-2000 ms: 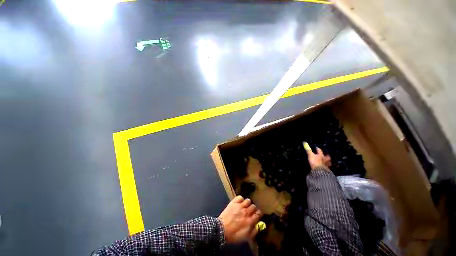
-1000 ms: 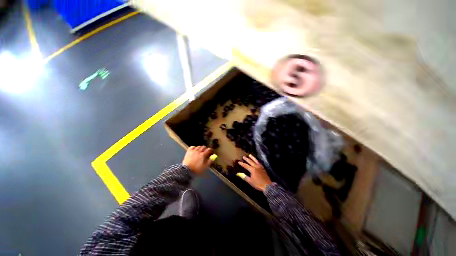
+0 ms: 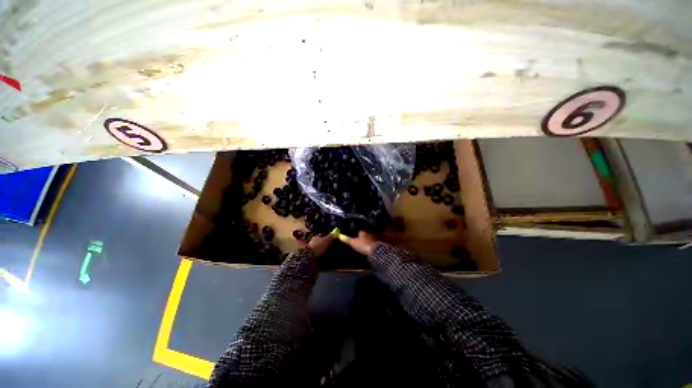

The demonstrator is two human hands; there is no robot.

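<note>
A brown cardboard box (image 3: 485,227) lies below the wooden edge, with many small black parts (image 3: 286,198) loose in it. A clear plastic bag (image 3: 393,170) filled with black parts lies in the middle of the box. My left hand (image 3: 320,242) and my right hand (image 3: 361,242) are close together at the bag's near end, inside the box's front edge. Yellow tape shows on a fingertip of each hand. The fingers are small and partly hidden, so whether they grip the bag or parts cannot be told.
A pale wooden bin table (image 3: 341,76) with circled numbers 5 and 6 overhangs the box's far side. Wooden frame pieces (image 3: 633,189) stand at the right. A yellow floor line (image 3: 173,311) and a blue object (image 3: 23,193) are at the left.
The view has turned to face the box and table squarely. My hands have come from apart to close together at the bag's near end.
</note>
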